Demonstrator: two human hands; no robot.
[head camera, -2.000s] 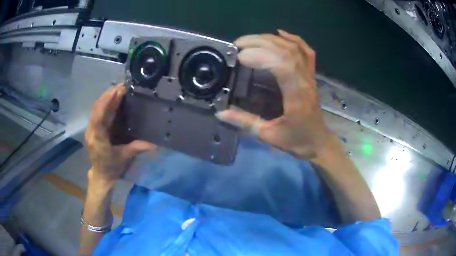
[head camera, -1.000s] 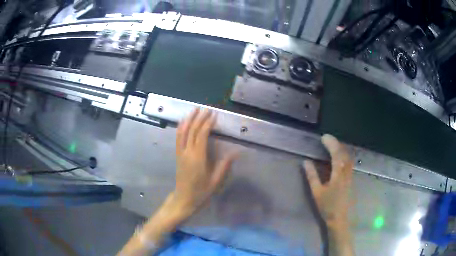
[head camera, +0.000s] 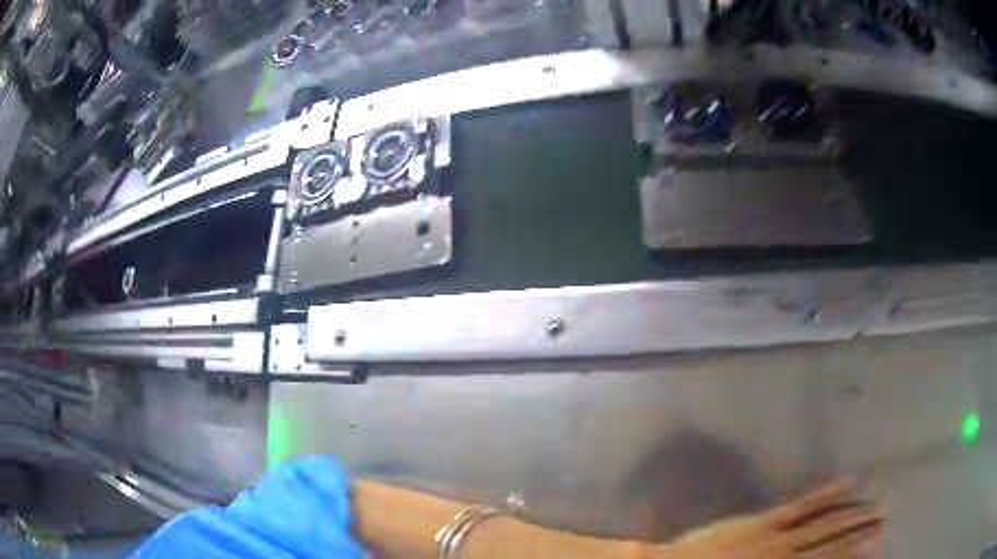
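Observation:
Two flat metal carrier fixtures lie on the dark green belt. The left fixture is at the belt's left end, with two pale, shiny round units on its upper half. The right fixture has two darker round units, blurred, on its upper half. My left hand is low at the right over the metal worktop, below both fixtures and touching neither. It is empty, its fingers stretched and slightly apart, partly cut off by the bottom edge. My right hand is out of the picture.
A silver side rail runs between the green belt and the metal worktop. Another conveyor section joins at the left. Round parts show beyond the belt.
The view has turned left. Both fixtures have moved right along the conveyor, the left one onto the green belt. My left hand has moved right and down; my right hand has left the picture.

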